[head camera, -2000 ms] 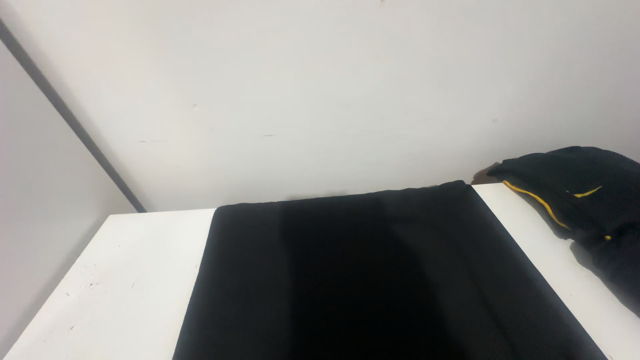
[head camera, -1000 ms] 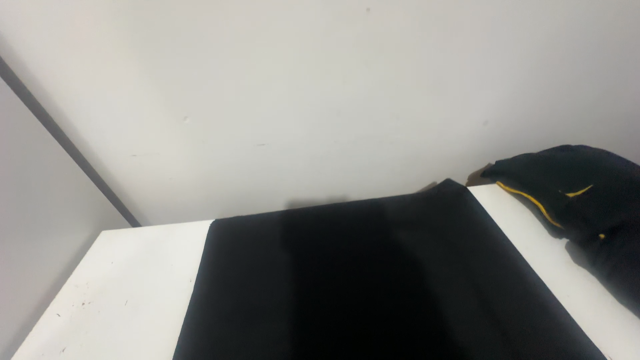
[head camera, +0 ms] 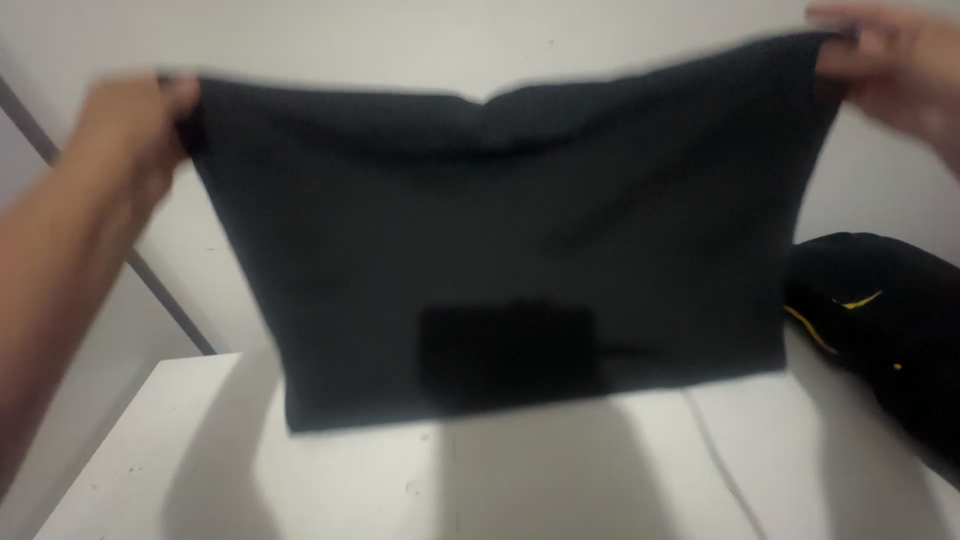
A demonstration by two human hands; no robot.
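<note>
A piece of black fabric (head camera: pixel 487 225) hangs between my two hands, raised over the white table, its lower edge slanting across the middle of the view. My left hand (head camera: pixel 142 120) pinches its upper left corner. At the upper right corner, my right hand (head camera: pixel 877 64) grips the cloth, slightly higher than the left. The top edge sags with a small dip near its middle. Both hands are a little blurred. Whether the fabric is a garment cannot be told.
A dark garment with yellow trim (head camera: pixel 862 330) lies bunched at the right. The white tabletop (head camera: pixel 360 480) bears shadows and a thin line or cord (head camera: pixel 720 465). Behind stands a pale wall (head camera: pixel 375 37), with a grey strip (head camera: pixel 169 300) at the left.
Both hands have come into view, holding the black fabric. It lay flat on the table in the earlier frames and is now lifted, baring the white surface beneath.
</note>
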